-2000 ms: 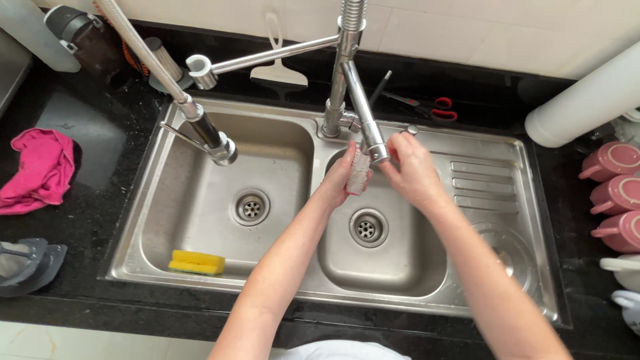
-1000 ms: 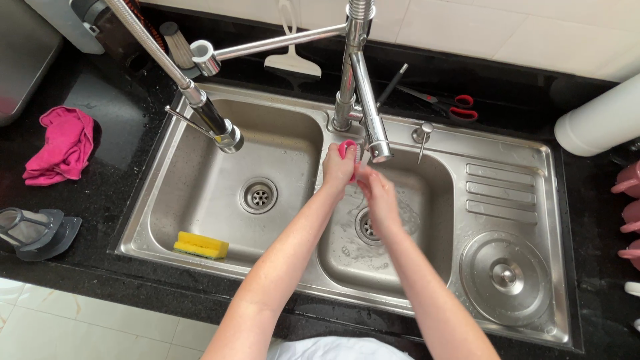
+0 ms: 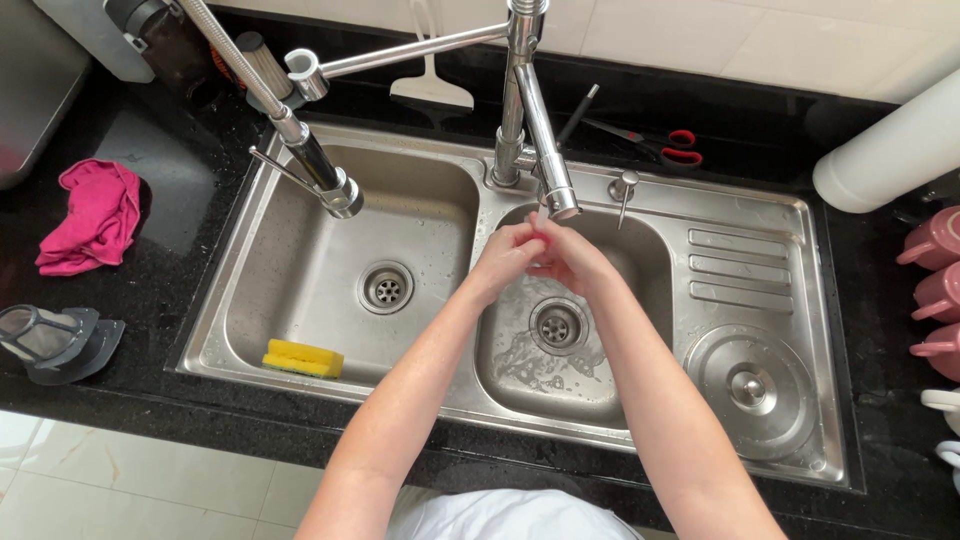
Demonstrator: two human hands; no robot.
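Under the spout of a chrome kitchen faucet [image 3: 551, 176], my left hand [image 3: 510, 259] and my right hand [image 3: 570, 259] meet over the right bowl of a stainless steel sink [image 3: 652, 315]. Between them shows a bit of a small pink thing [image 3: 541, 251], mostly hidden by the fingers; which hand grips it I cannot tell. Water runs from the spout onto the hands, and wet streaks spread around the drain [image 3: 559, 325] below. A yellow sponge [image 3: 304, 358] lies in the near left corner of the left bowl.
Left of the sink lie a pink cloth [image 3: 94, 217] and a grey filter part [image 3: 56, 341]. A hose sprayer [image 3: 330, 180] hangs over the left bowl. Behind are a white squeegee [image 3: 431, 90] and red-handled scissors [image 3: 660, 142]. At right stand a white cylinder [image 3: 892, 142] and several pink mugs [image 3: 941, 296].
Two seconds ago a whitish-bristled brush showed at my left hand; now fingers hide most of what is there. The hands have come together, and water has spread in the right bowl.
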